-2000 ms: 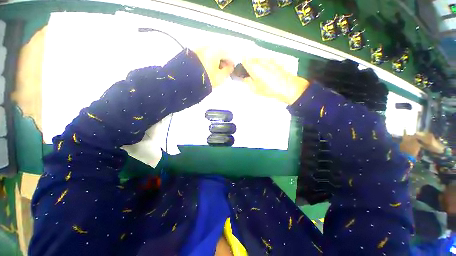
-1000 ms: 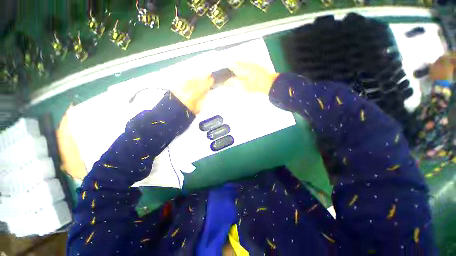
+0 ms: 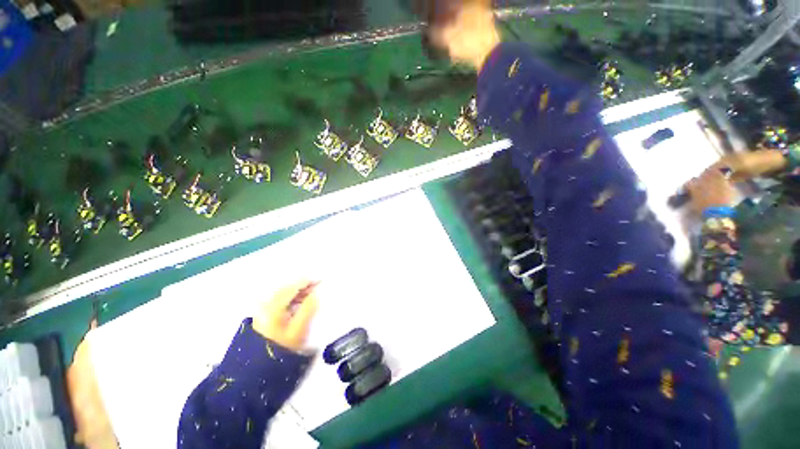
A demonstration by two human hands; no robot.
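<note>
Three black oval covers (image 3: 357, 365) lie in a short slanting column on the white work sheet (image 3: 386, 254). My left hand (image 3: 294, 309) is over the sheet, just up and left of the covers and not touching them. Its fingers are curled and no part shows in it. My right hand (image 3: 469, 33) is at the top edge, reaching over the far side of the green conveyor. It is blurred and partly cut off, with something dark beside its fingers; whether it holds anything cannot be told.
Circuit boards with yellow parts (image 3: 309, 175) stand along the conveyor beyond its pale rail (image 3: 237, 230). Dark stacked parts (image 3: 504, 219) lie at right, partly behind my right sleeve. White trays (image 3: 28, 395) are at lower left. Another person's hand (image 3: 709, 188) works at far right.
My hands have parted. The right hand has moved up and over the conveyor; the left has dropped beside the covers. The black block held between them no longer shows. The view has shifted towards the conveyor.
</note>
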